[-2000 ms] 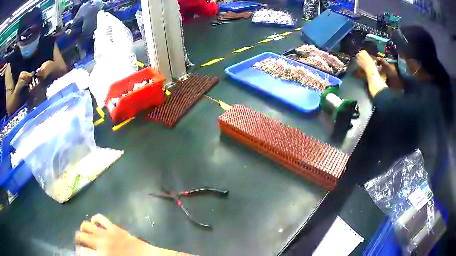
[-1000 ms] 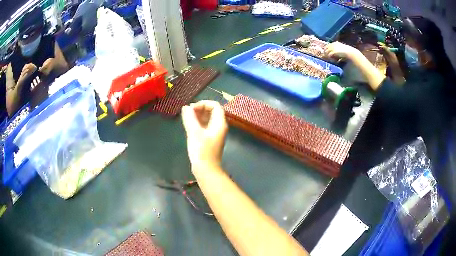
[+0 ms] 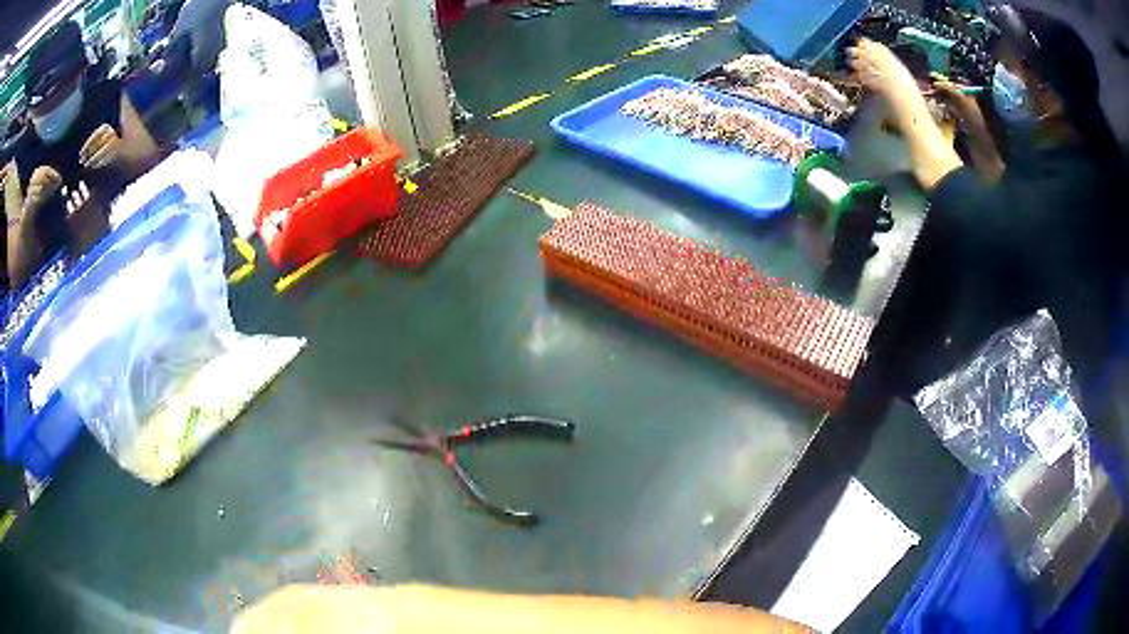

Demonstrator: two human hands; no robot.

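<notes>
My bare right forearm (image 3: 495, 613) crosses the bottom edge from the right. The right hand is cut off below the picture, so its grip is hidden. My left hand is out of the picture. A small reddish corner of the perforated board (image 3: 346, 571) shows just above the forearm; the rest is hidden or cut off. Long-nose pliers (image 3: 448, 442) with black, red-marked handles lie open on the dark green mat (image 3: 372, 359), points to the left, touched by no hand.
Red-brown stacked jig plates (image 3: 706, 297) stand right of centre. Behind are a spare perforated plate (image 3: 448, 202), red bin (image 3: 328, 198), blue tray (image 3: 700, 146) and green-flanged spool (image 3: 832, 198). A clear bag (image 3: 173, 359) lies left. White paper (image 3: 846, 557) lies right. Two masked people sit left and right.
My right hand was raised near the stacked plates' left end; it has dropped below the picture, uncovering the pliers. Less of the perforated board shows. The neighbour's hand has moved up and right.
</notes>
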